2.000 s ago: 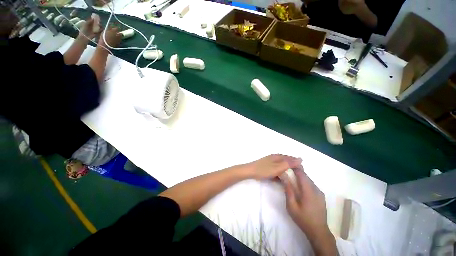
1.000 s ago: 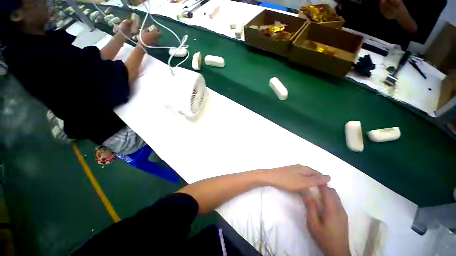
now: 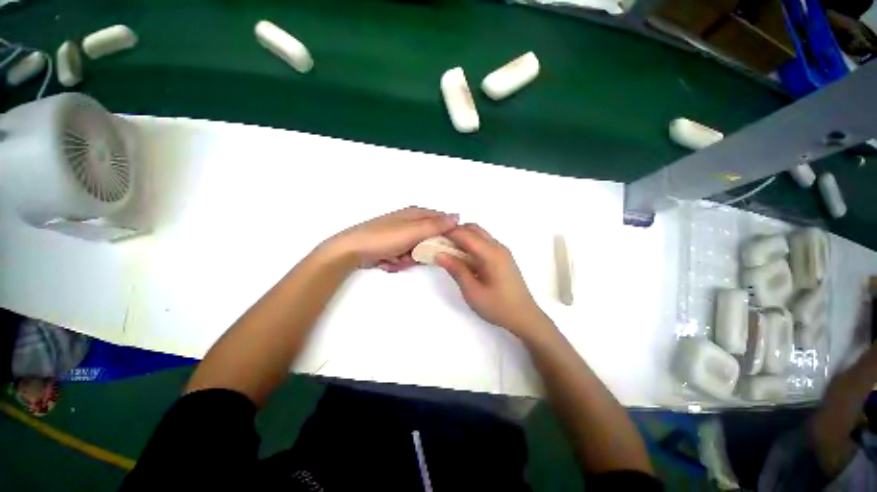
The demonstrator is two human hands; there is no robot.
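Note:
A cream plastic housing [image 3: 435,250] is held between my two hands above the white bench; the fingers hide much of it. My left hand [image 3: 399,238] closes round its left and far side. My right hand [image 3: 488,274] grips it from the right, with the thumb on the near side. A narrow beige cover strip [image 3: 563,270] lies on the bench to the right of my hands, touching neither.
A white fan [image 3: 72,168] stands at left. The green conveyor [image 3: 365,86] carries several housings. A grey metal post [image 3: 760,139] crosses at right. A clear tray [image 3: 694,279] holds several housings [image 3: 733,320]. Another person's arm [image 3: 846,408] is at the right edge.
The view has swung right and down, bringing the clear tray into sight and taking the cardboard bins and left-hand worker out. Both hands still hold the housing together.

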